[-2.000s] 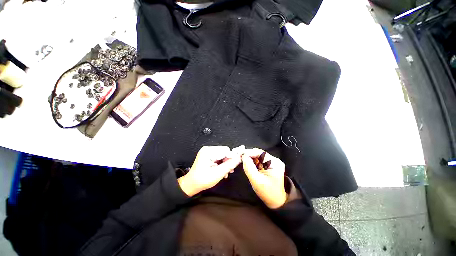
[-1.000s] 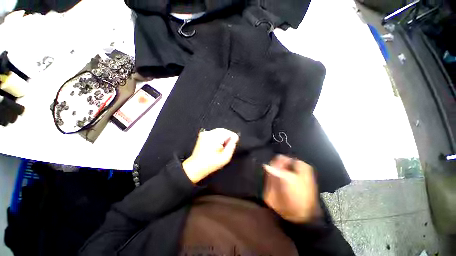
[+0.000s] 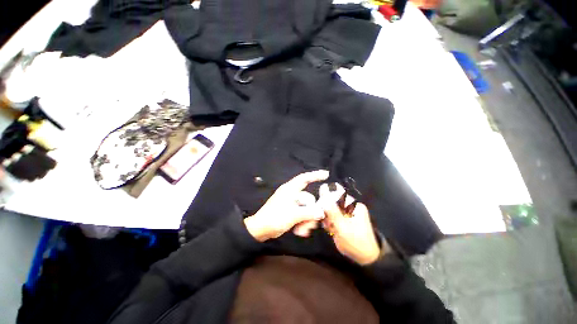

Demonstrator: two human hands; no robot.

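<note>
A black jacket point(image 3: 272, 139) lies in front of me, with a small shiny button point(image 3: 258, 181) on its front. My left hand point(image 3: 285, 210) and my right hand point(image 3: 354, 233) meet over the lower part of the jacket, fingertips touching or nearly so. The fingers of both hands are bent. Small dark spots show among the right fingers, too blurred to name. Whether either hand pinches a button, needle or thread cannot be told. Small shiny cuff buttons point(image 3: 183, 232) show at the jacket's lower left edge.
To the left are an oval tray of buttons point(image 3: 96, 166), a button pile point(image 3: 166, 115) on brown cloth point(image 3: 136, 186) and a phone point(image 3: 187, 158). More black garments point(image 3: 278, 25) lie beyond the jacket on the white table point(image 3: 443, 164). A blue-edged crate point(image 3: 39, 253) holds black cloth at lower left.
The view has tilted up, showing more of the far table. My right hand, apart and blurred one second ago, has come back to my left hand.
</note>
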